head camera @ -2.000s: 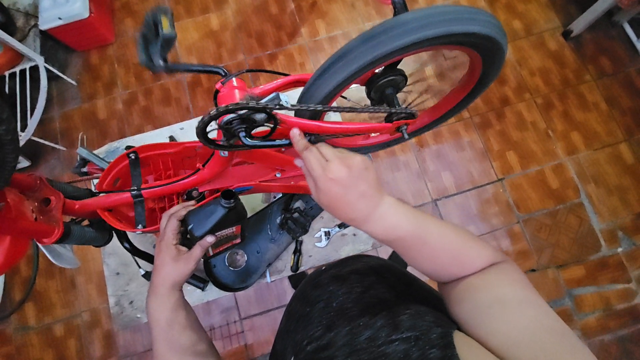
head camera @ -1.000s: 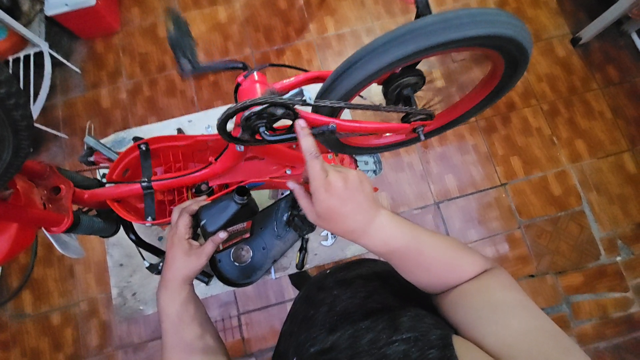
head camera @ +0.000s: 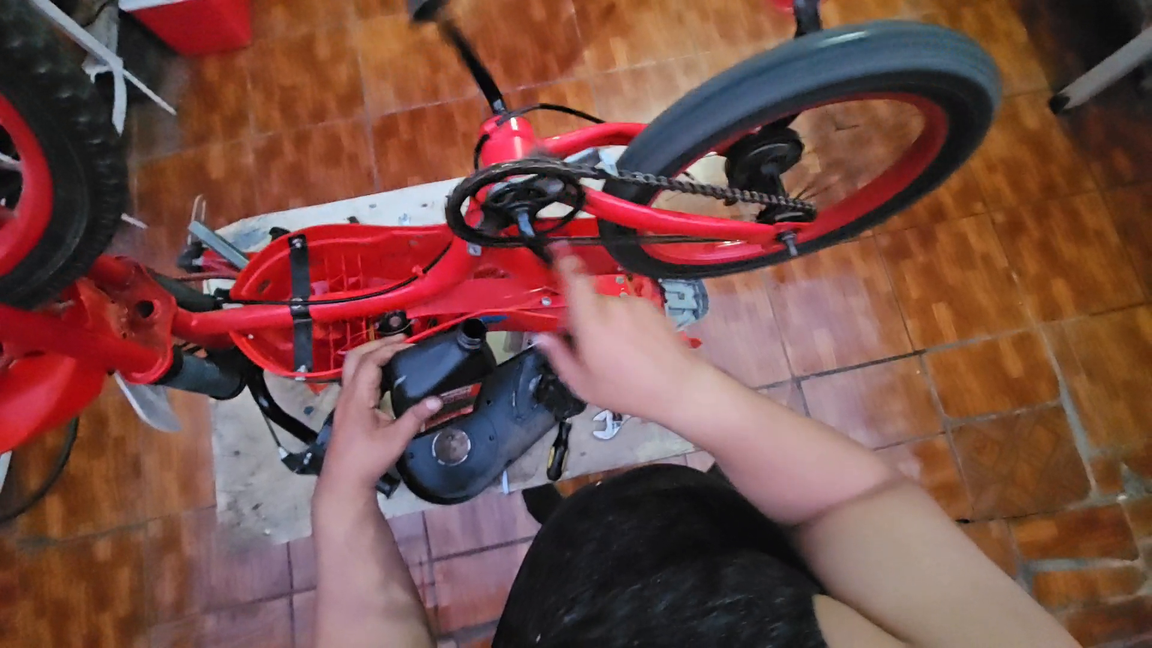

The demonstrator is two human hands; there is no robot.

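Observation:
A red bicycle frame (head camera: 414, 292) lies with its wheels toward the top, its crank and chain facing me. My left hand (head camera: 373, 409) grips a black plastic bottle (head camera: 436, 364) with an uncapped neck, above a black chain guard (head camera: 472, 450). My right hand (head camera: 616, 333) is blurred, its index finger extended near the crank arm just below the chainring (head camera: 517, 202); whether it touches is unclear. No object shows in that hand. The chain (head camera: 693, 187) runs from the chainring to the rear hub (head camera: 765, 160) of the rear wheel (head camera: 819, 63).
Under the bicycle is a stained pale board (head camera: 261, 495) on the tiled floor. An adjustable wrench (head camera: 608, 424) and a black-handled tool (head camera: 558, 450) lie near the chain guard. The front wheel (head camera: 54, 171) is at left, a red box (head camera: 193, 22) behind it.
The crank has turned: its far pedal has swung from the left toward the top. My right index finger has moved from the chainring to just below it. My left hand stays on the bottle.

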